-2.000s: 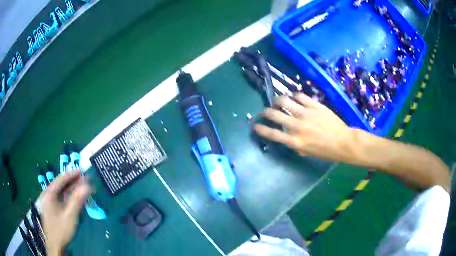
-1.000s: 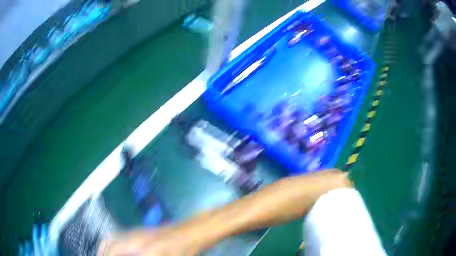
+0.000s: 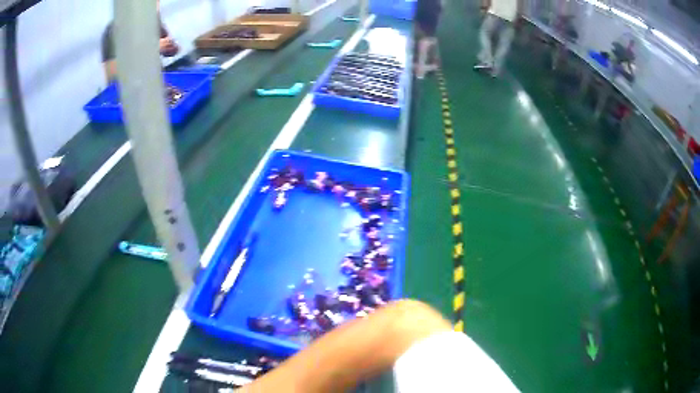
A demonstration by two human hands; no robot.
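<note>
My right forearm (image 3: 349, 349) reaches in from the bottom, across the near corner of a large blue parts bin (image 3: 401, 230). The right hand itself is cut off by the bottom edge. My left hand is out of the picture. Dark and reddish-purple assemblies (image 3: 372, 265) lie along the bin's far, right and near sides. A slim dark and silvery part (image 3: 230, 278) lies at its left wall. Slim black device bodies (image 3: 211, 368) lie on the bench just below the bin, partly hidden by the forearm.
A pale post (image 3: 153, 153) stands left of the bin. Light-blue shells (image 3: 280, 90) lie on the green belt. Another blue tray (image 3: 357, 104) holds rows of dark parts. A left blue tray (image 3: 188, 115), brown boxes (image 3: 253, 34), people (image 3: 499, 31) and striped floor tape (image 3: 453, 192) also show.
The view has swung up and to the right, along the line. The screwdriver, screw plate and right hand have left the picture. The left hand left it earlier.
</note>
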